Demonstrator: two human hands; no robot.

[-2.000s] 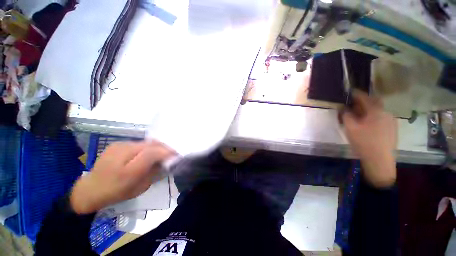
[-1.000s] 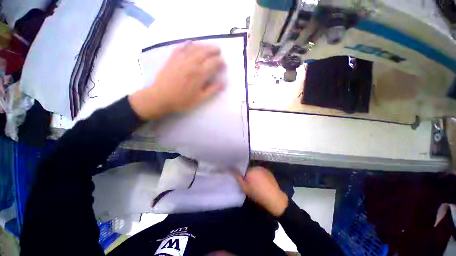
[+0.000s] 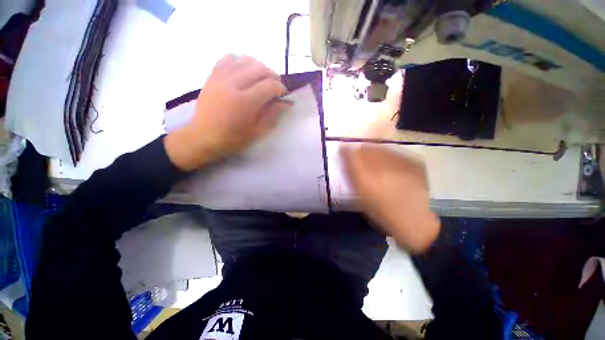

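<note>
A pale fabric panel (image 3: 265, 166) with dark edges along its top and right side lies on the white table left of the needle area. My left hand (image 3: 235, 109) is on the panel's upper part, with thumb and fingers closed on its fabric near the top edge, where a corner looks folded back. My right hand (image 3: 391, 186) is blurred, just right of the panel at the table's front; whether it holds anything cannot be seen. The presser foot area of the sewing machine (image 3: 377, 80) is brightly lit beyond the panel's top right corner.
Stacked panels (image 3: 50, 80) with dark edges lie at the left. A black fabric square (image 3: 450, 99) lies right of the needle on the tan board (image 3: 531, 123). A light-blue strip (image 3: 157, 8) is at the top left. Pale panels (image 3: 169, 252) and blue crates (image 3: 147, 307) are below the table.
My right hand has moved from the panel's lower edge up and right, off the panel. The panel's lower part no longer hangs toward the lap, and its top corner now looks folded.
</note>
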